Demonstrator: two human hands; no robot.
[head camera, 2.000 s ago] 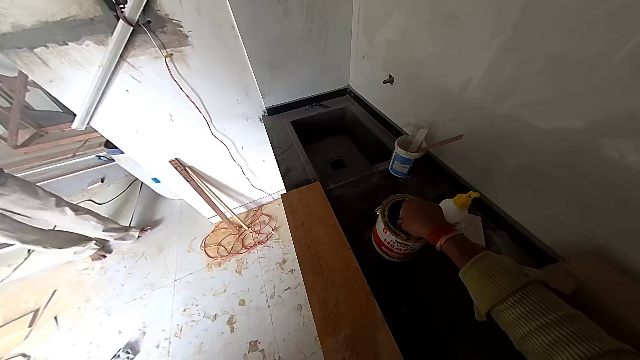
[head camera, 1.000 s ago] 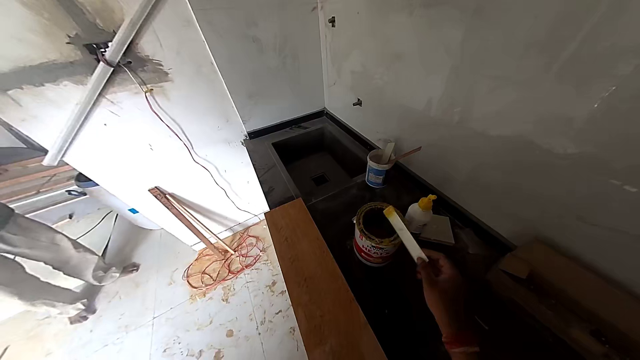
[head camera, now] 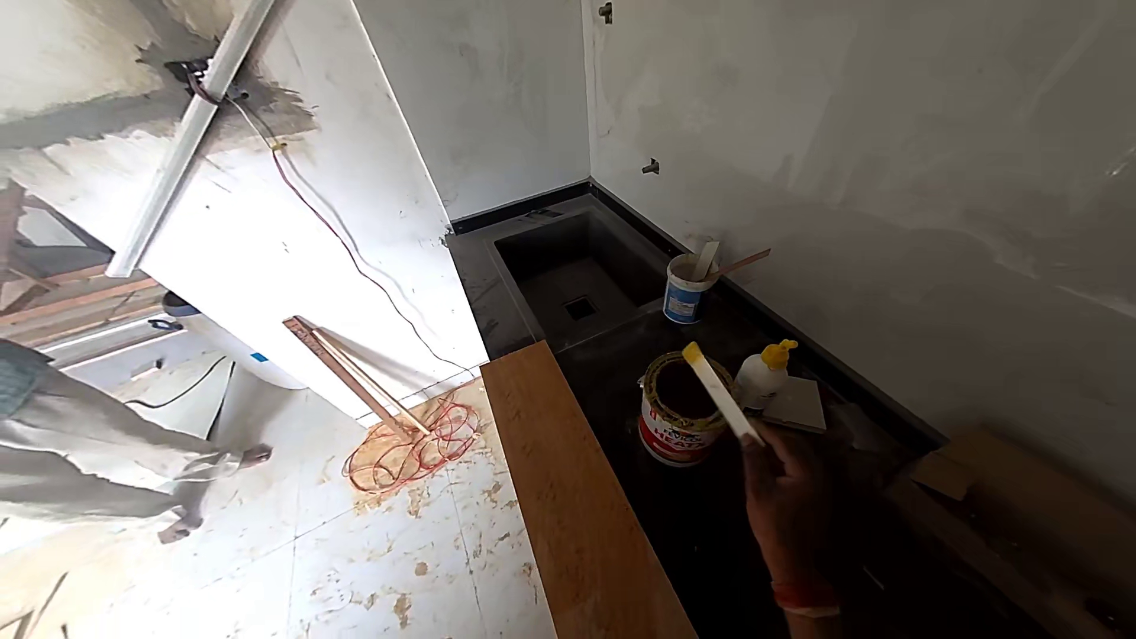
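My right hand [head camera: 785,484] grips the lower end of a flat white strip [head camera: 726,399], whose upper tip is coated in yellow. The strip slants over the right side of an open adhesive tin [head camera: 682,413] with a yellow-smeared rim and dark inside. Just right of the tin stands a white squeeze bottle [head camera: 761,377] with a yellow cap, beside a pale square piece [head camera: 797,404]. Farther back, a white and blue tub [head camera: 688,288] holds a flat scraper-like piece and a thin stick. My left hand is out of view.
A brown wooden board [head camera: 586,506] lies along the front of the dark countertop [head camera: 621,355]. Behind is a dark sink [head camera: 581,266]. Cardboard [head camera: 1021,497] lies at right. Red wire [head camera: 413,453] is coiled on the floor by leaning wood strips [head camera: 351,377]. A person [head camera: 98,453] is at left.
Two seconds ago my right hand was at the tin's opening. It has drawn back toward the lower right, and the yellow-tipped strip now shows in it.
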